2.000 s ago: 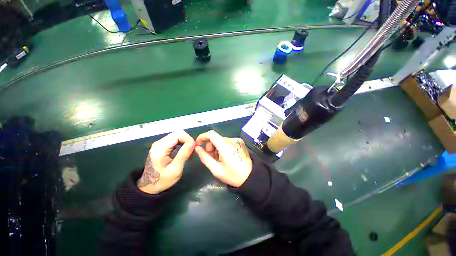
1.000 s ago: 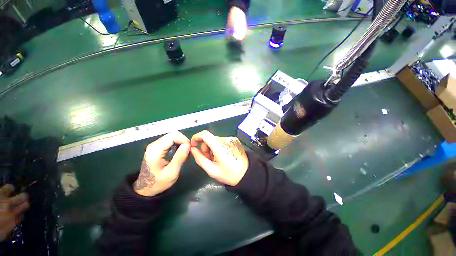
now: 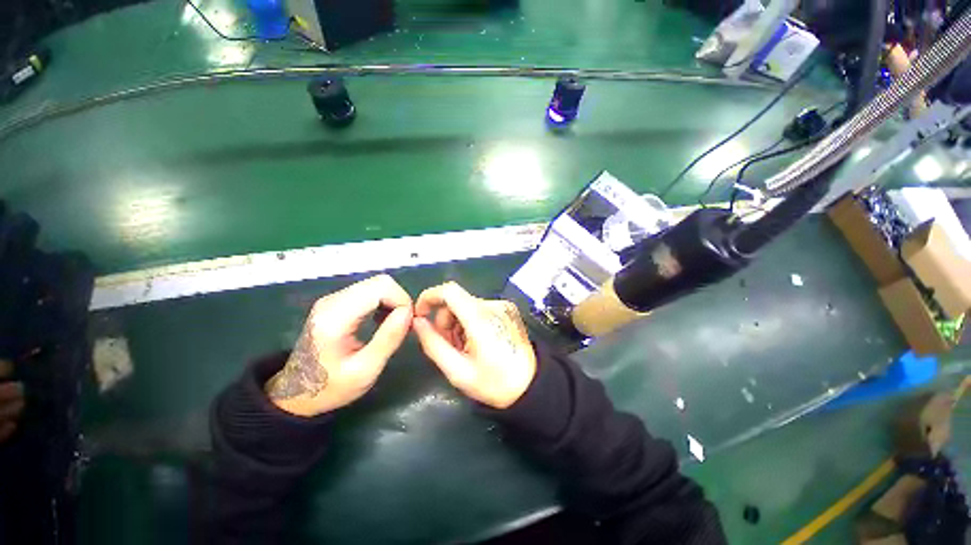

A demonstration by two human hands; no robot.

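My left hand and my right hand meet fingertip to fingertip above the dark green bench. Thumb and forefinger of each hand are pinched together. Anything between the fingertips is too small or hidden to tell. The electric screwdriver, a black barrel with a tan wrapped lower end, hangs tilted to the right of my right hand. Its tip is over the white screw feeder.
Two round black units stand on the far green belt, one dark, one with a purple-white glow. A white edge strip runs before them. Dark trays and another person's fingers are at left. A cardboard carton is at right.
The round units have moved left along the belt. Another person's hand at the far side has gone from view. My hands stay pinched together; the view has shifted slightly.
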